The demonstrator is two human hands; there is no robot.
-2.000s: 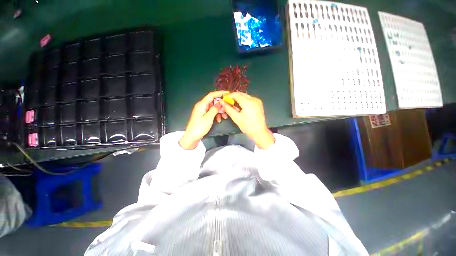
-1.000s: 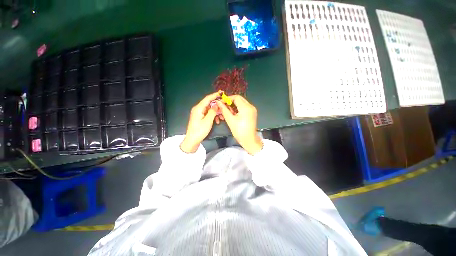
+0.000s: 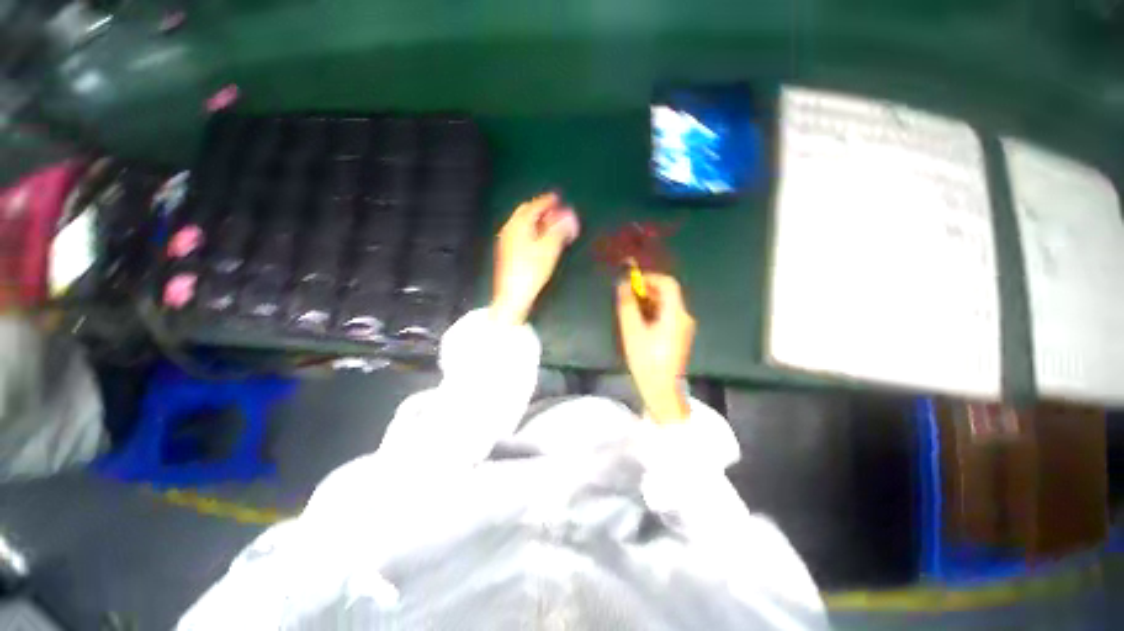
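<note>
The frame is blurred. My left hand (image 3: 530, 253) is raised over the mat between the black blister tray (image 3: 345, 222) and the red pile, and holds a pink housing (image 3: 562, 226) at its fingertips. My right hand (image 3: 657, 330) is apart from it, to the right, and holds the yellow hand tool (image 3: 637, 284), its tip near the pile of small red parts (image 3: 631, 244). Two pink housings (image 3: 184, 240) lie in the left column of the blister tray.
A dark-blue parts box (image 3: 703, 142) stands behind the red pile. Two white parts trays (image 3: 887, 247) lie at right. Another pink housing (image 3: 222, 97) lies behind the blister tray. A carton (image 3: 1029, 475) stands below the bench at right. A person's sleeve (image 3: 47, 401) shows at far left.
My hands have moved apart: the left one up and away with the pink housing, the right one rightward with the yellow tool. The whole view has shifted. The foot at lower right is gone.
</note>
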